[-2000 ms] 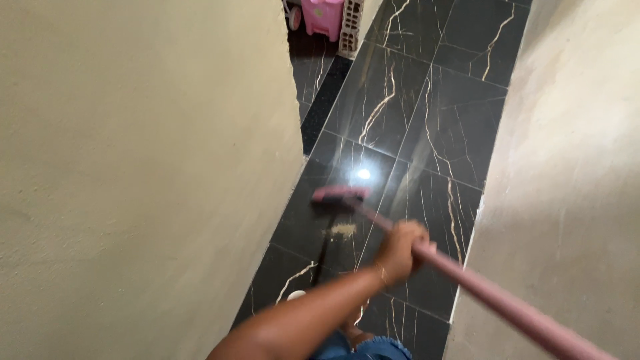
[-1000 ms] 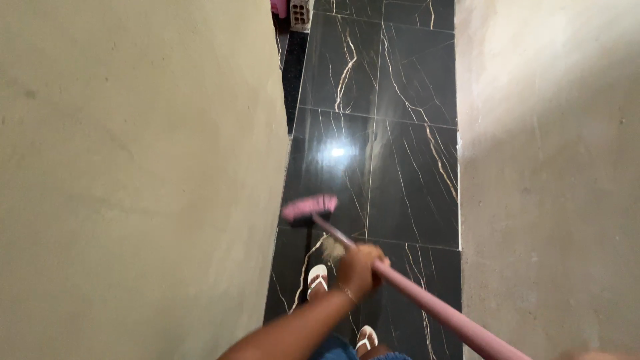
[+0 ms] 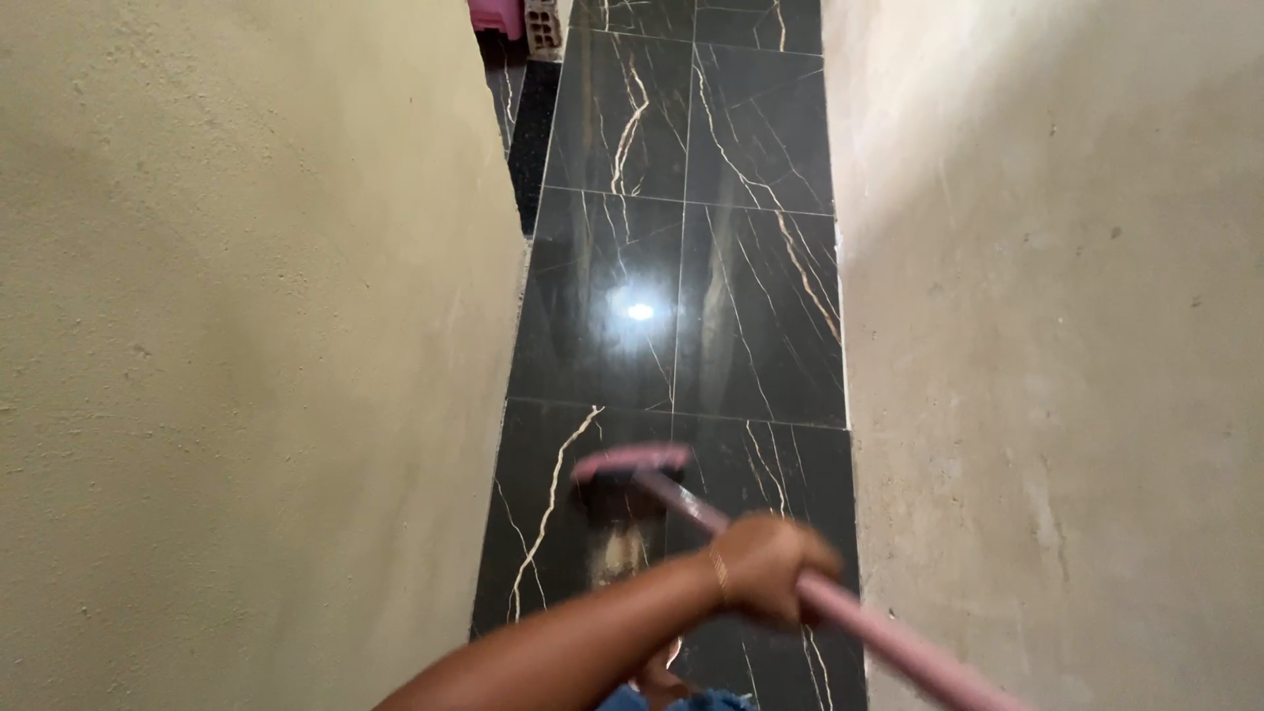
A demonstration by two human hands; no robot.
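Observation:
A pink broom head with dark bristles [image 3: 632,462] is on the dark tiled floor, blurred, below the nearest cross joint between tiles. Its pink handle [image 3: 889,642] slants down to the lower right edge. My left hand [image 3: 775,568], with a thin bracelet at the wrist, is closed around the handle a little above the head. Just below the bristles lies a light, blurred patch of what looks like dust or sweepings [image 3: 617,553]. My right hand is out of view. Part of my foot [image 3: 674,652] shows behind the forearm.
Glossy black tiles with pale veins [image 3: 760,326] form a narrow passage between a left wall [image 3: 247,296] and a right wall [image 3: 1047,346]. A black speckled threshold [image 3: 533,148] lies at the upper left, by a hollow brick [image 3: 543,28] and a pink object [image 3: 497,18].
The broom head has come toward me across a tile joint, with my left hand still around the handle. The view has turned. My white flip-flops, plain a second ago, are now mostly hidden.

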